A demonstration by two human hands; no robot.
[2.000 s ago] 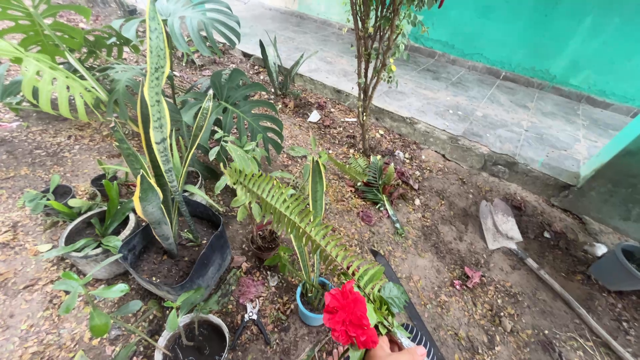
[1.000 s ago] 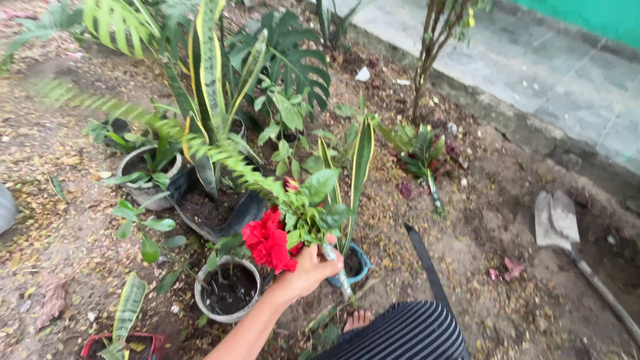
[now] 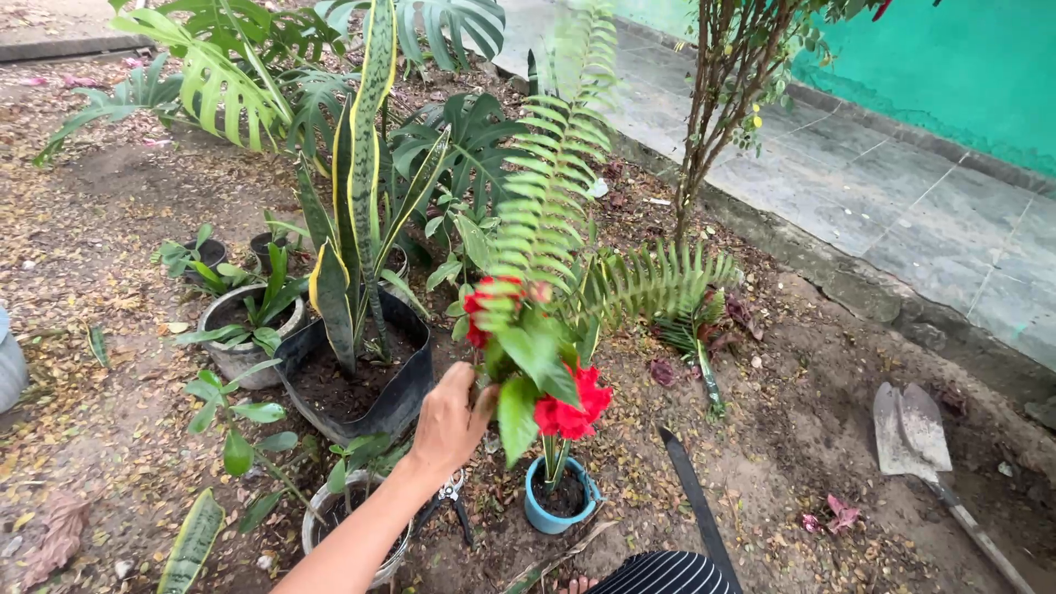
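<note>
My left hand (image 3: 454, 417) reaches in from the lower left and grips a bouquet of fern fronds, green leaves and red flowers (image 3: 573, 404); leaves hide its fingertips and the stems. One fern frond (image 3: 549, 181) points up, blurred at its tip, and another leans right. Just below the bouquet stands a small blue pot (image 3: 551, 518) with a snake plant. Pruning shears (image 3: 452, 491) lie on the soil beneath my left wrist, beside a whitish pot (image 3: 318, 528). A machete blade (image 3: 693, 495) rests right of the blue pot. My right hand is out of view.
At left are a black planter (image 3: 408, 396) with a tall snake plant and a grey pot (image 3: 247, 363). Another leafy bundle (image 3: 705, 363) lies on the soil beyond the machete. A shovel (image 3: 912, 437) lies at right. A raised edge borders the tiled walkway (image 3: 891, 198).
The bouquet, low in view two seconds ago and tilted left one second ago, now stands more upright above the blue pot. The view has swung back from a steeper downward look.
</note>
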